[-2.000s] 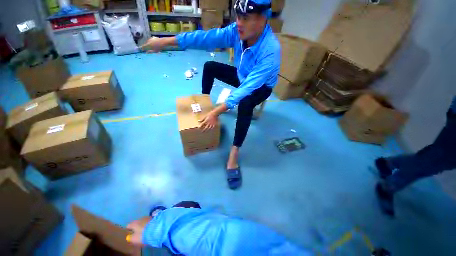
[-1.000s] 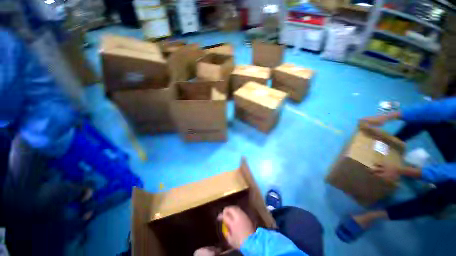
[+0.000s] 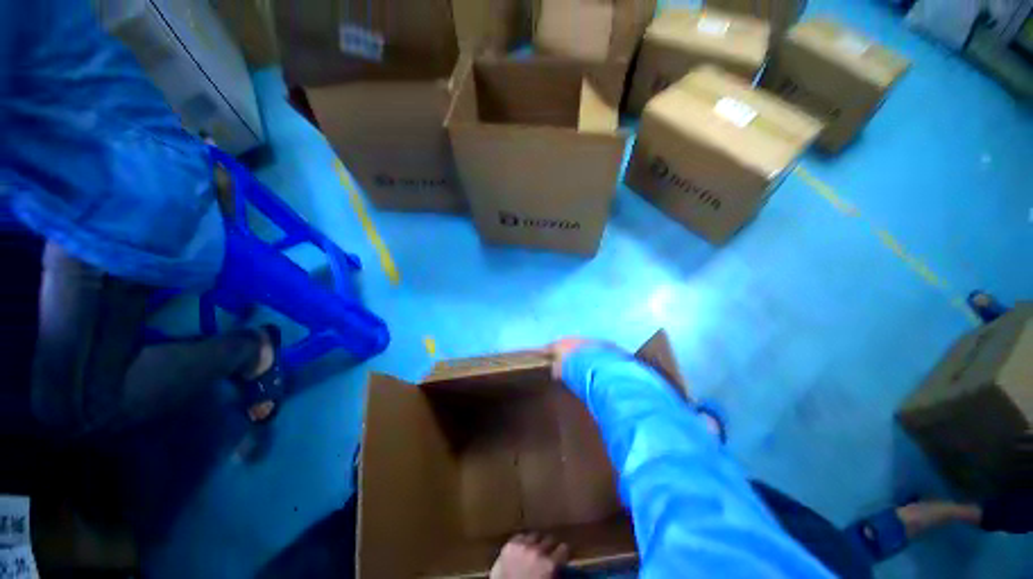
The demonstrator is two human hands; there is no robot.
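An open, empty brown carton (image 3: 413, 475) stands directly in front of me, its flaps raised or folded out. My right hand (image 3: 570, 353), at the end of a blue sleeve, reaches across the opening and grips the far rim. My left hand (image 3: 530, 556) is at the near rim at the bottom edge of the picture, its fingers over the carton wall. The lower part of this hand is cut off.
An open carton (image 3: 538, 187) with a dark logo and closed, labelled cartons (image 3: 708, 170) stand ahead. A coworker in blue sits at the left on a blue stool (image 3: 289, 288). Another carton (image 3: 974, 385) and a person's slippered foot (image 3: 884, 532) are at the right. White printed labels (image 3: 14, 537) hang bottom left.
The view has tilted down and closer to the carton. My right hand has moved from inside the carton to its far rim. My left hand stays at the near side.
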